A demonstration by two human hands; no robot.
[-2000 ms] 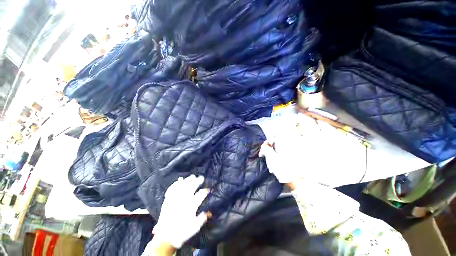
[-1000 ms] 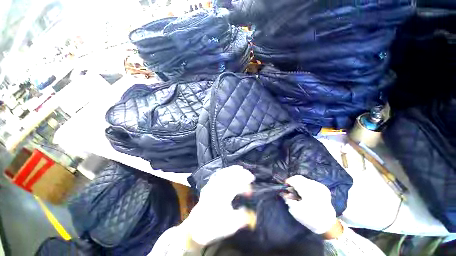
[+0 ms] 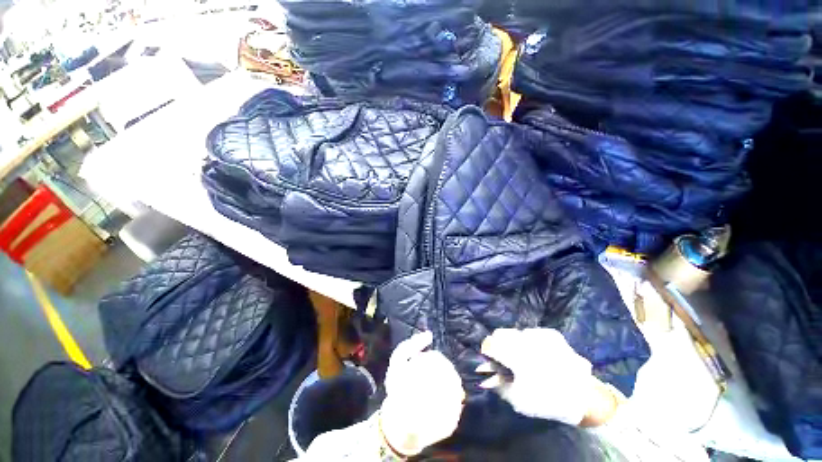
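The dark navy quilted backpack [image 3: 505, 194] lies at the table's front edge, its near end hanging towards the wearer. A curved zipper runs along its left side. My left hand [image 3: 422, 397], in a white glove, is at the bag's near lower end with fingers bent; what it grips, if anything, is hidden. My right hand [image 3: 548, 374], also white-gloved, is just to the right, over the bag's lower part. Small pale pointed tips, likely thread snips [image 3: 488, 374], stick out from its fingers towards my left hand.
Another quilted backpack [image 3: 315, 158] lies against the left side. Bags are stacked behind [image 3: 649, 81]. A tan roll with a bottle [image 3: 682, 262] and thin tools [image 3: 689, 316] lie right. A round-rimmed bin [image 3: 297, 420] and more bags [image 3: 203, 334] are below left.
The view has shifted left and down, bringing the bin into sight. My hands have moved from the fabric's fold to the bag's lower end, and pale tips now show at my right fingers.
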